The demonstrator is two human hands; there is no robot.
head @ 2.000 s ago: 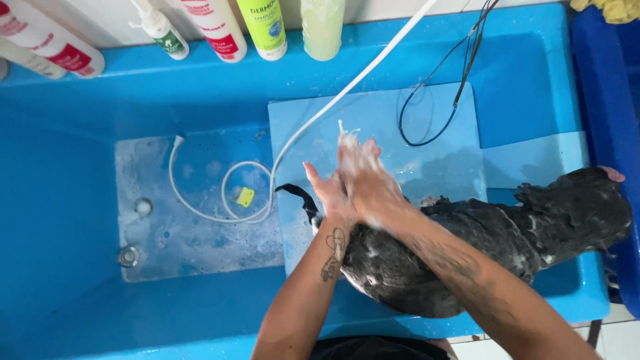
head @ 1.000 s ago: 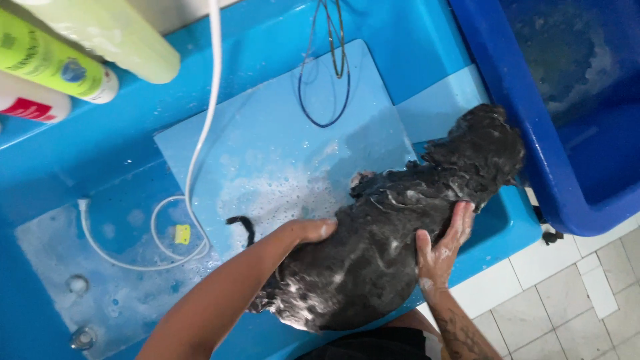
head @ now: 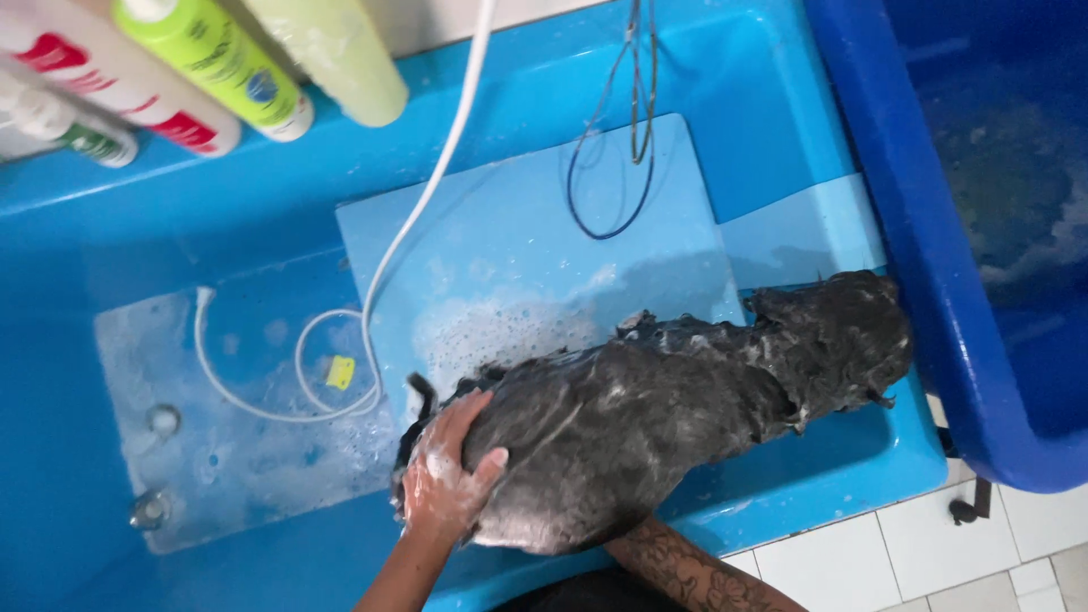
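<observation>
A wet, dark-furred dog with lather in its coat stands on a light blue platform in a blue tub, its head at the right over the tub's end and its thin tail at the left. My left hand, with foam on it, lies spread on the dog's rump near the tail. My right forearm, tattooed, reaches under the dog's belly from the near side; the hand itself is hidden beneath the body. A patch of suds covers the platform beside the dog's back.
Several bottles line the tub's far ledge. A white hose crosses the platform and coils by a yellow tag. Dark looped leads hang at the back. A dark blue basin adjoins the tub's right end, above white floor tiles.
My left hand has moved back onto the dog's rump. My right hand has left the dog's shoulder side and gone under its body. Two seconds ago both hands were together above the dog.
</observation>
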